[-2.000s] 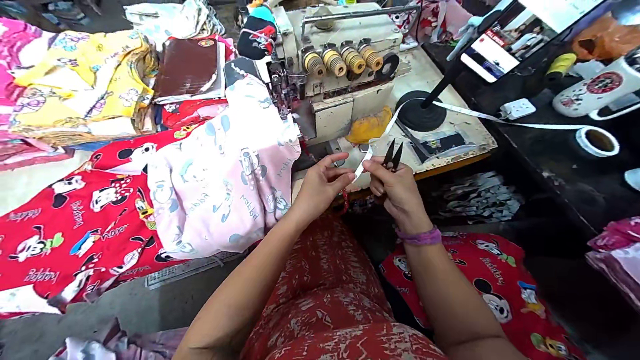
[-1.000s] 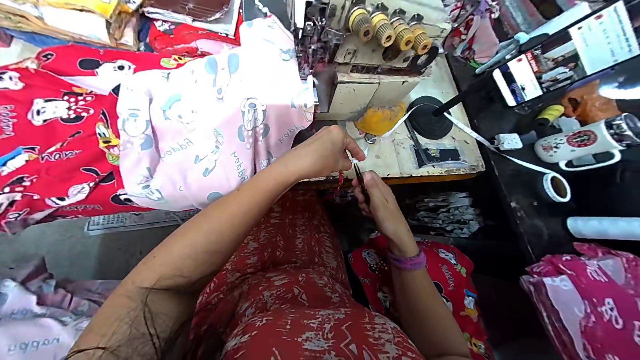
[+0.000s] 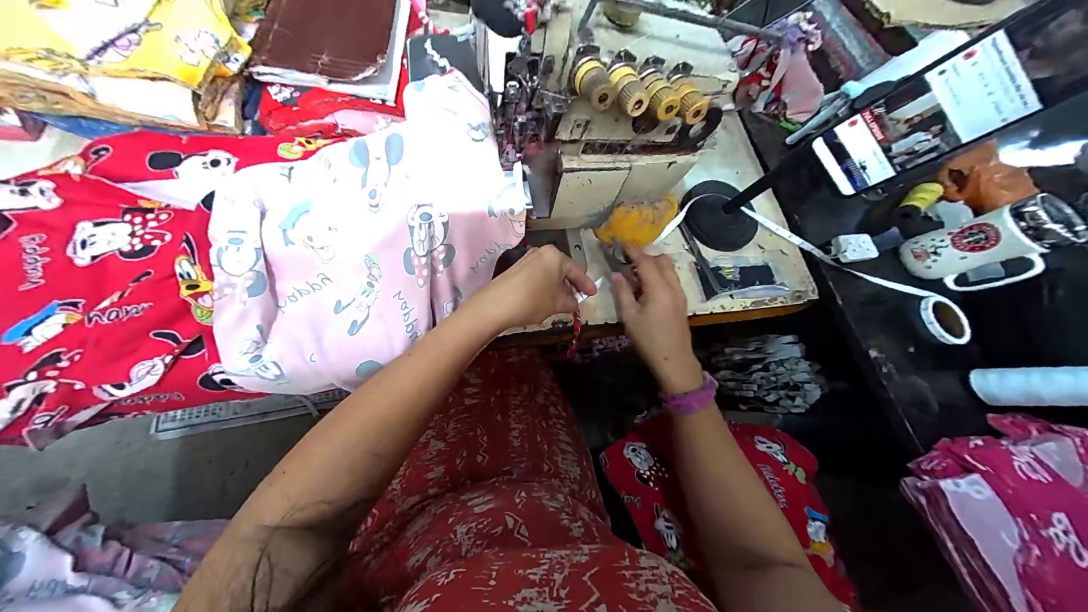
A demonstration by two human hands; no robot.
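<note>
My left hand pinches a small white label or piece of tape at the front edge of the sewing machine's table. My right hand, with a purple band at its wrist, is just to the right, its fingers around a dark tool that is blurred and mostly hidden, beside a yellow cloth. An overlock sewing machine with several tension dials stands behind both hands. Pink printed fabric lies left of my left hand, over red printed fabric.
A black round stand base holds a phone at the right. White tape runs from there to a small roll. A mug and a white thread cone are on the dark table. Yellow fabric is stacked at upper left.
Two seconds ago the hands were close together, with black thread snips showing in my right hand. Now my right hand is farther from my left, near the yellow cloth. The view has shifted.
</note>
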